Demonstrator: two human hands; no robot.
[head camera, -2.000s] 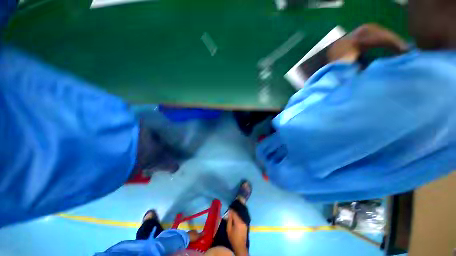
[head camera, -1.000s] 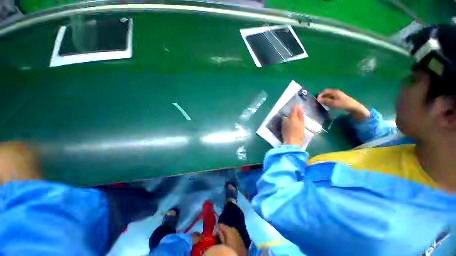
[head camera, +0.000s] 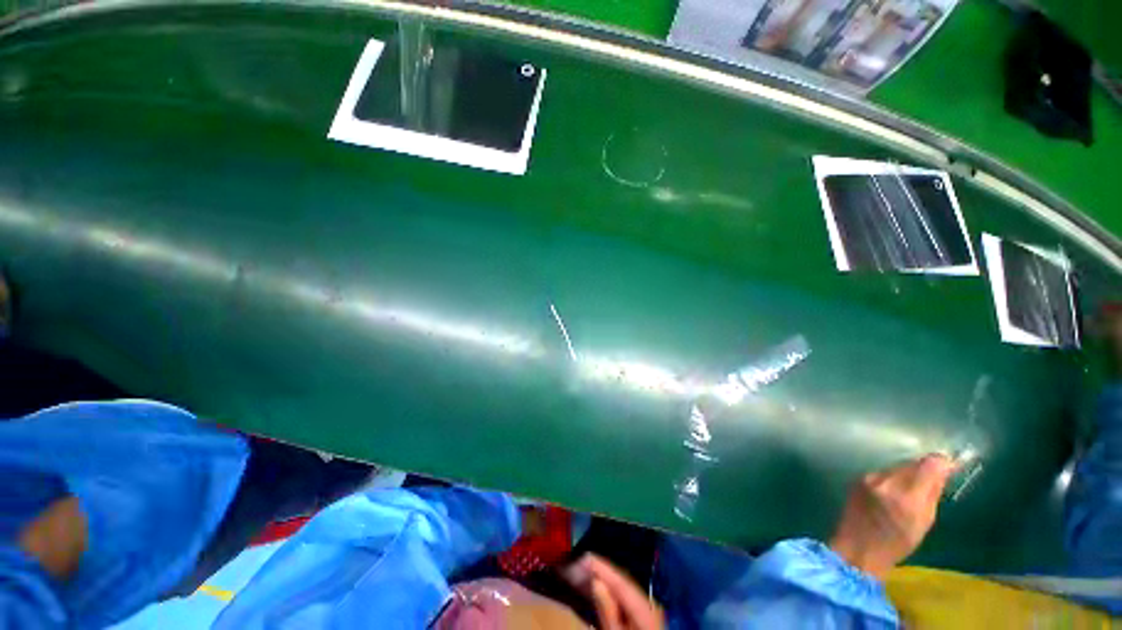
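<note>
My right hand (head camera: 609, 593) is low at the bottom centre, blurred, beside my pink top; whether it holds anything cannot be told. My left sleeve (head camera: 381, 542) reaches to the red stool (head camera: 535, 548); my left hand is not visible. On the green conveyor belt (head camera: 369, 234) in front of me lie a shiny clear film strip (head camera: 769, 367), a second strip (head camera: 695, 455) below it and a thin pale strip (head camera: 562, 332). A dark panel with a white border (head camera: 474, 99) lies at the far side of the belt, a clear strip across it.
Two more panels (head camera: 898, 219) (head camera: 1036, 293) lie at the far right of the belt. A neighbour's hand (head camera: 898, 505) touches clear film at the right. Another person's blue sleeve (head camera: 135, 492) is at the lower left. A picture sheet (head camera: 837, 37) lies beyond the metal rail (head camera: 640, 37).
The view has turned, and the panels and strips appear further right. The neighbour's hand now touches film, with no panel under it. My right hand appears further right and higher.
</note>
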